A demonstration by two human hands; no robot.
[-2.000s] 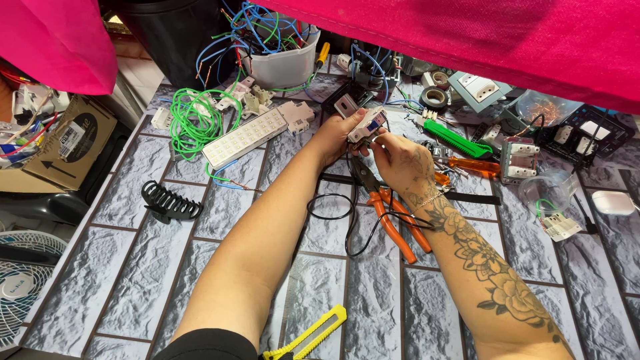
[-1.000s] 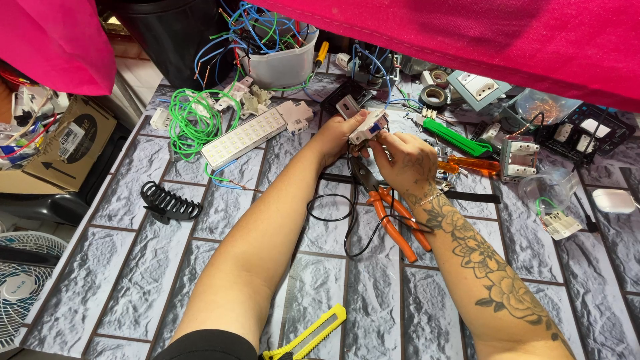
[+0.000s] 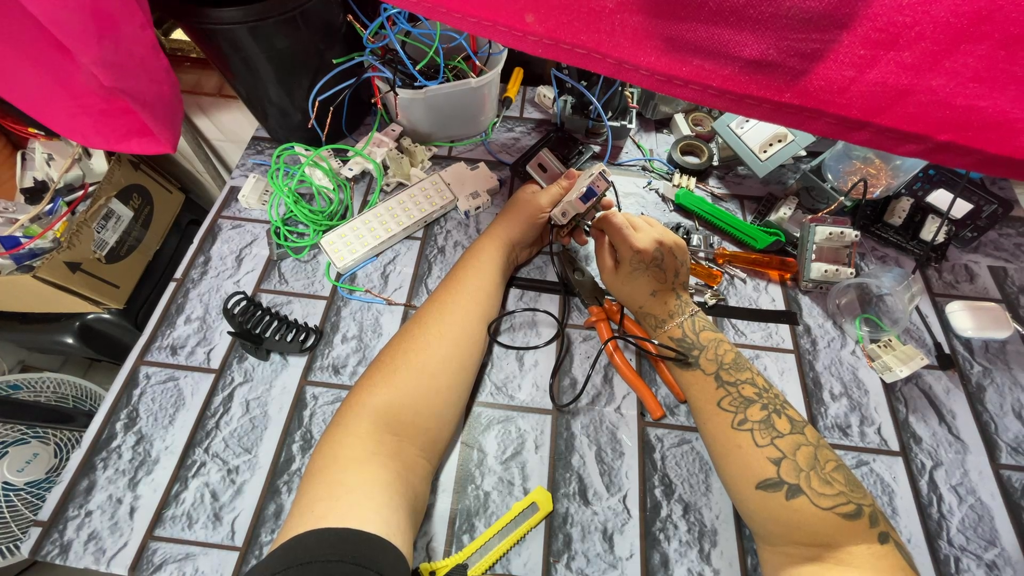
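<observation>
My left hand [image 3: 532, 216] grips a white circuit breaker [image 3: 582, 194] with a blue part, held up over the middle of the table. At the breaker's right side, the fingertips of my right hand [image 3: 632, 248] are pinched together; what lies between them is too small to make out. A black wire [image 3: 554, 352] hangs from near the breaker and loops on the table. Below the hands lie pliers with orange handles [image 3: 624, 352], their jaws partly hidden. An LED light panel [image 3: 390, 222] rests left of my left hand.
Green wire [image 3: 308, 200], a white bucket of wires [image 3: 448, 100], electrical tape [image 3: 692, 154], a green cutter [image 3: 726, 220], an orange-handled screwdriver [image 3: 756, 262] and sockets [image 3: 830, 252] surround the hands. Nearer are a black hair claw [image 3: 270, 326] and a yellow utility knife [image 3: 500, 536]. Pink cloth [image 3: 720, 64] hangs above.
</observation>
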